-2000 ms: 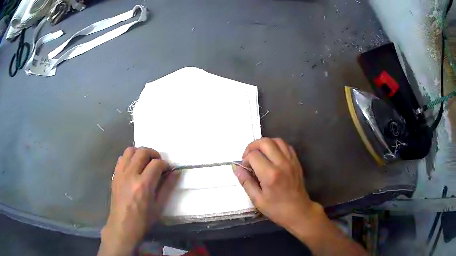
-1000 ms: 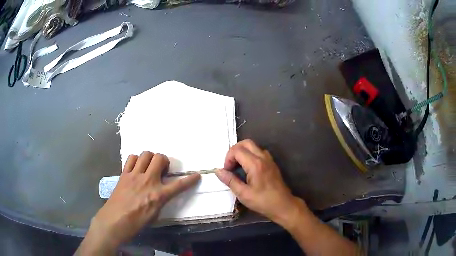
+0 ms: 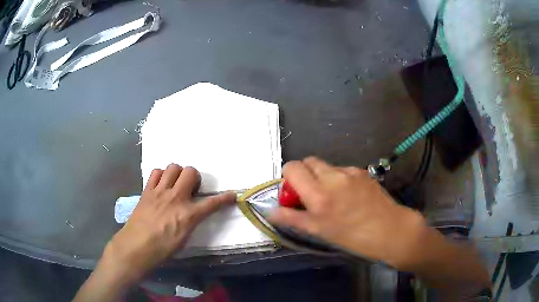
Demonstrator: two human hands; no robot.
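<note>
A stack of white cut panels [image 3: 210, 138] lies near the table's front edge, its shallow point facing away and its left side frayed. A turned band runs across its near part. A pale blue-grey folding strip [image 3: 126, 209] sticks out past the stack's left side, under my left hand. My left hand [image 3: 168, 206] lies flat on the band, fingers spread, index fingertip close to the iron's tip. My right hand [image 3: 331, 203] grips the steam iron [image 3: 261, 203] by its red and black handle. The iron's tip rests on the band's right part. The hand is slightly blurred.
A black iron rest [image 3: 446, 112] lies at the right, with a green-wrapped hose [image 3: 428, 127] and black cable running to the iron. Pale tape [image 3: 106, 44], black scissors [image 3: 19, 66] and cloth bundles [image 3: 35, 20] are upper left. A worn pale wall [image 3: 473, 35] borders the right side.
My right hand has let go of the band and taken the iron from the right onto the stack's near right part. My left hand stays on the band. The folding strip's left end became visible.
</note>
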